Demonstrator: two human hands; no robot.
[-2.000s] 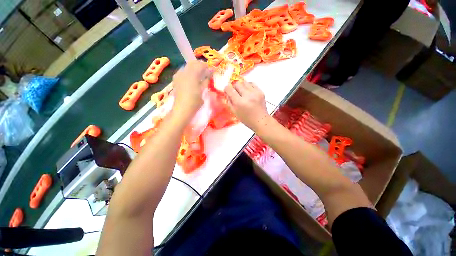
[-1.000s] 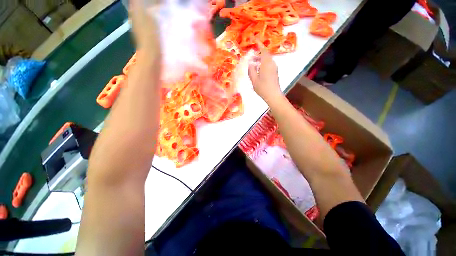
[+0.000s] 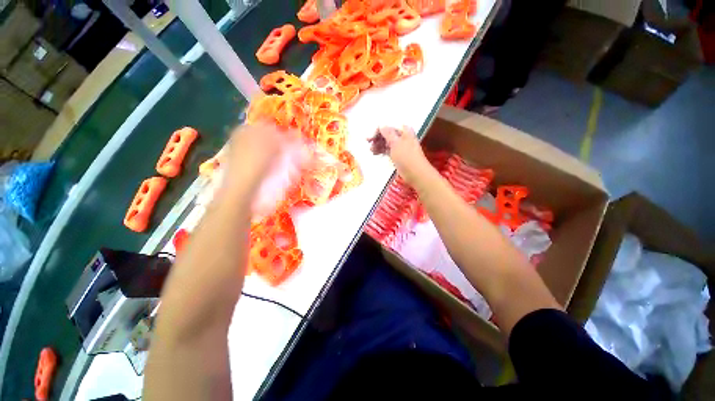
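Orange plastic housings (image 3: 270,254) lie loose along the white bench (image 3: 345,215), with a larger heap (image 3: 364,43) at its far end. My left hand (image 3: 263,153), motion-blurred, is over the near heap and holds a crinkled whitish-pink plastic bag (image 3: 281,176) that hides some housings. My right hand (image 3: 398,147) is over the bench's near edge, right of the heap, with fingers curled. A small dark patch shows at its fingertips; I cannot tell what it is.
A carton (image 3: 549,164) of orange parts stands right of the bench, with a box of white bags (image 3: 655,298) beyond. Left are a metal-and-black device (image 3: 117,301), white posts (image 3: 215,47) and the green conveyor (image 3: 102,184). Another person's dark-clothed leg (image 3: 513,55) is at top right.
My left hand has come down from the top with the bag, onto the near heap. My right hand has moved back from beside the far heap to the bench edge. The view has shifted.
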